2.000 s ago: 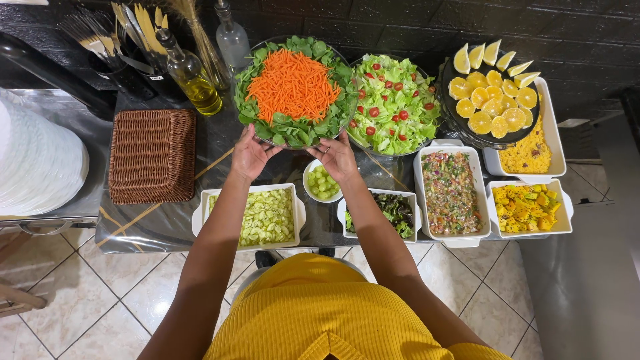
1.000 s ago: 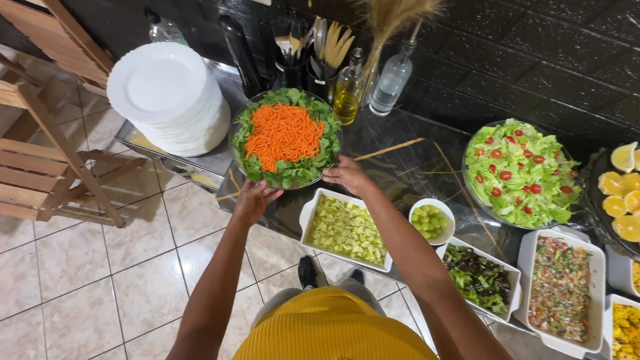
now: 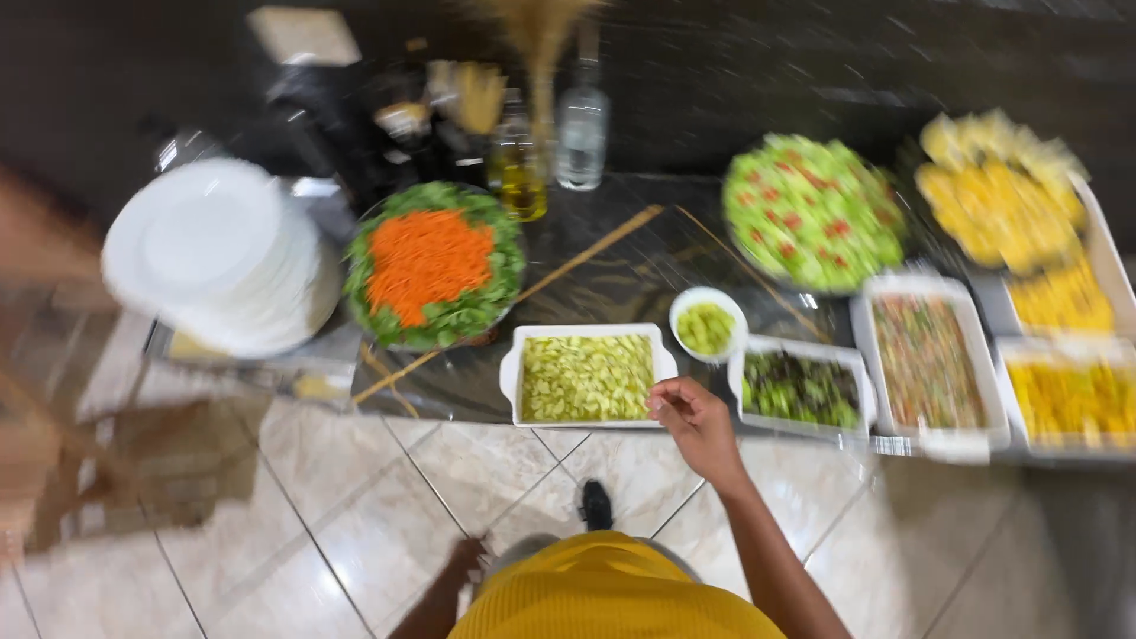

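A round platter of leafy greens topped with shredded carrot (image 3: 430, 266) rests near the counter's left part, beside the plates, with no hand on it. My right hand (image 3: 697, 426) is at the right end of a white rectangular dish of chopped pale green vegetable (image 3: 586, 377), thumb and fingers curled close together; whether it touches the rim I cannot tell. Low by my body hangs my left hand (image 3: 469, 557), blurred and away from the counter. A small white bowl of green pieces (image 3: 706, 328) stands just beyond my right hand, and a dish of dark leafy salad (image 3: 799, 389) to its right.
A stack of white plates (image 3: 222, 257) stands at the left. Behind are an oil bottle (image 3: 519, 169) and a clear bottle (image 3: 582, 133). Rightward lie lettuce with tomatoes (image 3: 812, 213), orange slices (image 3: 1003, 213), a chopped salad dish (image 3: 927, 359) and a yellow food dish (image 3: 1074, 395).
Both hands have let go of the carrot platter, which was moved leftward along the counter to beside the plates. My left hand has dropped by my body; my right has moved to the pale green dish.
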